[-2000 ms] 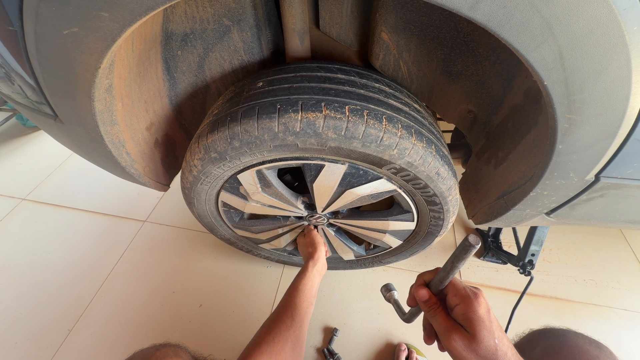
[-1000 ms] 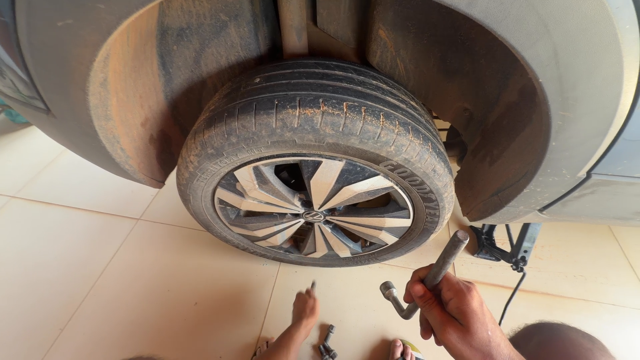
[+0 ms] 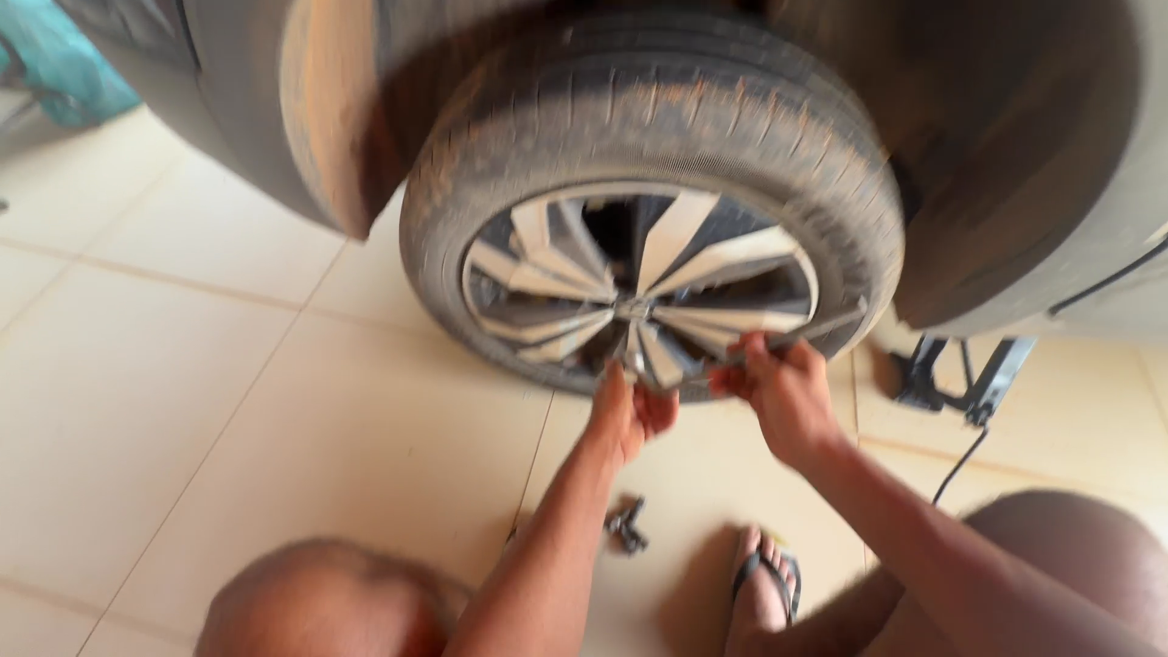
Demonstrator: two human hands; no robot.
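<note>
A car wheel (image 3: 639, 301) with a dusty tyre and a two-tone alloy rim fills the middle of the view. In front of its lower right part, my right hand (image 3: 776, 392) grips an L-shaped lug wrench (image 3: 835, 321), whose handle points up to the right. My left hand (image 3: 630, 411) is at the wrench's socket end, below the wheel's hub; its fingers are blurred, and whether they also hold something small cannot be told. Several wheel bolts (image 3: 628, 525) lie together on the tiled floor below the hands.
A scissor jack (image 3: 995, 379) stands under the car's side, right of the wheel, with a dark cable or rod hanging from it. The wheel arch (image 3: 333, 119) overhangs the tyre. My sandalled foot (image 3: 765, 584) and both knees are close below. A teal bag-like thing (image 3: 73, 64) is at upper left.
My left hand was at the wheel's hub, then low near the floor with a small dark piece; it is now up at the wrench's socket end. My right hand has brought the wrench to the wheel.
</note>
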